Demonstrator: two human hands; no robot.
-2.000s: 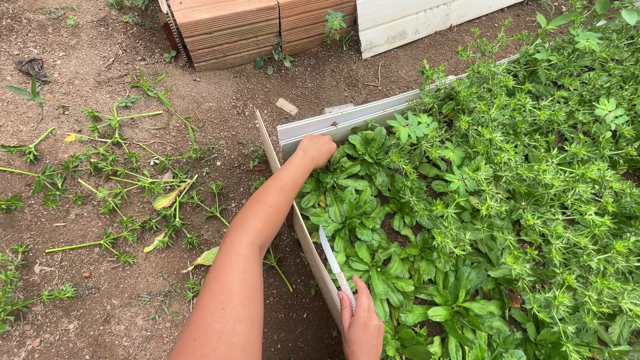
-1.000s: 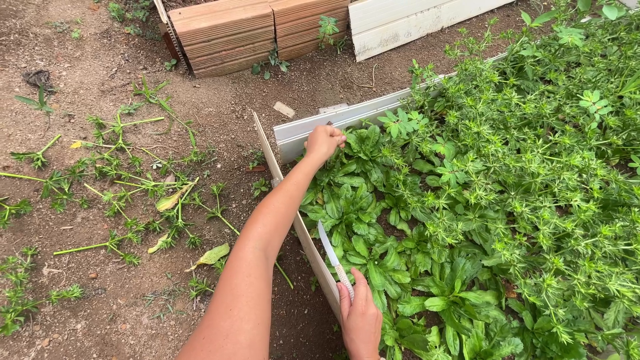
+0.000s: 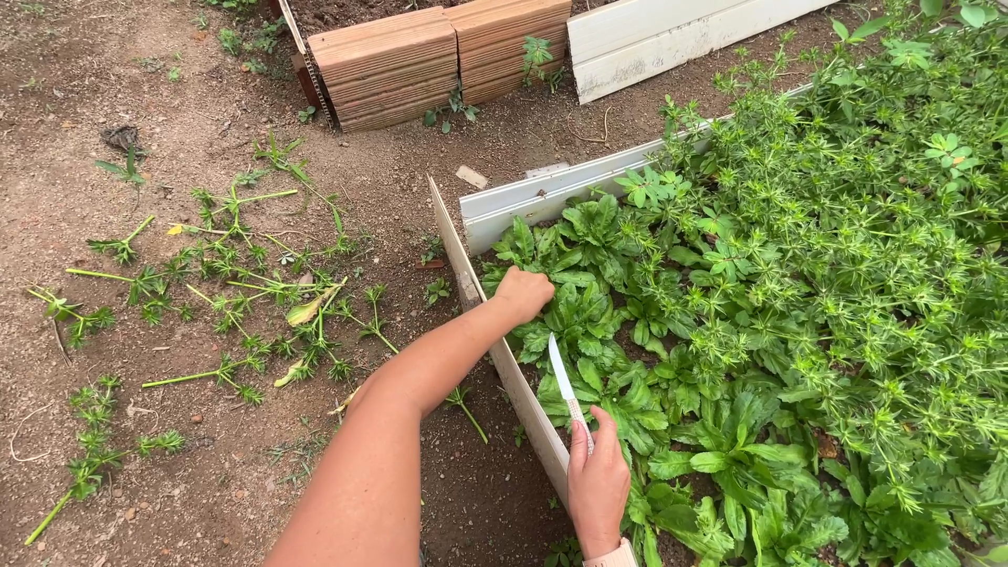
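Note:
My left hand (image 3: pixel 524 294) is low among the broad serrated leaves of a green leafy plant (image 3: pixel 581 311), just inside the corner of the bed. Its fingers are curled and mostly hidden, so whether they hold a leaf does not show. In my right hand (image 3: pixel 600 472) is a small knife (image 3: pixel 562 376) with a patterned light handle, its blade pointing up and away over the leaves. Spiky-leaved green stalks (image 3: pixel 795 307) grow densely over the right part of the bed.
White panels (image 3: pixel 551 206) and a thin board (image 3: pixel 520 386) edge the bed. Cut spiky stems (image 3: pixel 236 291) lie scattered on the soil at left. Ribbed clay blocks (image 3: pixel 386 71) and another white panel (image 3: pixel 677 43) stand behind.
My left hand has moved from beside the white panel at the bed's corner down to the plants nearer me. The knife stays in my right hand.

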